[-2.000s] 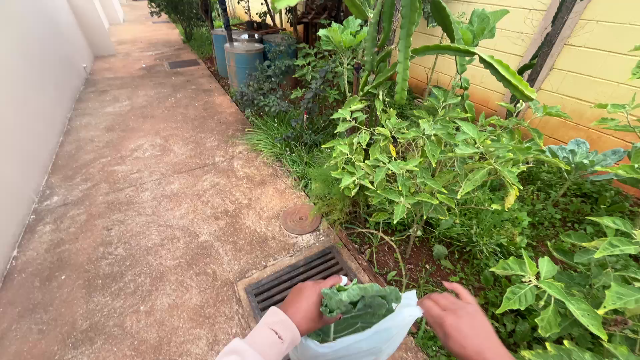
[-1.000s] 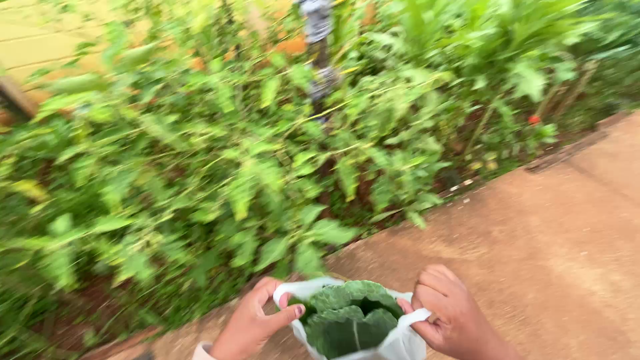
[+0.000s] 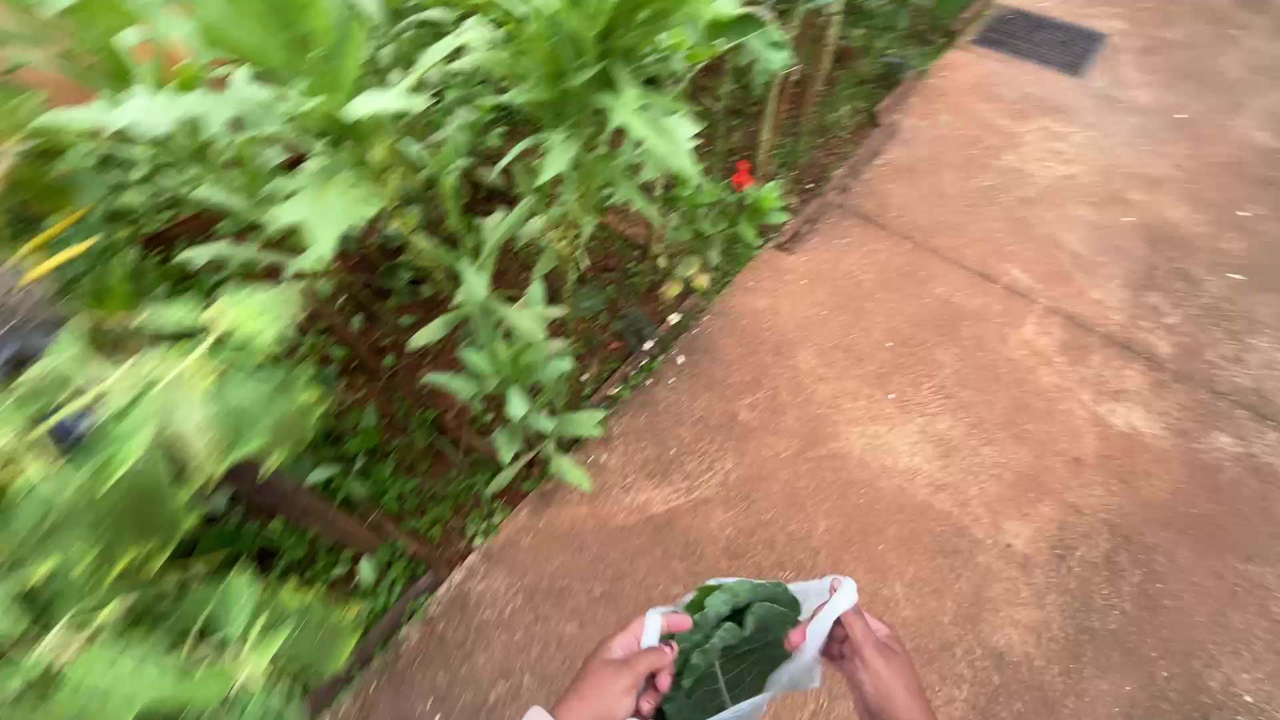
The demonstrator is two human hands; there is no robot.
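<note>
A white plastic bag (image 3: 803, 673) hangs between my hands at the bottom of the head view, its mouth spread. Dark green leaves (image 3: 735, 650) with pale veins fill the opening. My left hand (image 3: 625, 668) has its fingers curled round a handle on the bag's left side. On the other side, my right hand (image 3: 868, 650) grips the rim and handle. The lower part of the bag is cut off by the frame's edge.
Leafy plants (image 3: 520, 390) grow in a soil bed at the left, some blurred. A red flower (image 3: 742, 176) stands near the bed's edge. The reddish concrete path (image 3: 900, 450) runs along the right, with a drain grate (image 3: 1040, 40) farther off.
The view has swung far round along the bed. Two seconds ago my left hand was at the leaves; now it holds the bag's handle. My right hand, earlier beside the bag, now grips it.
</note>
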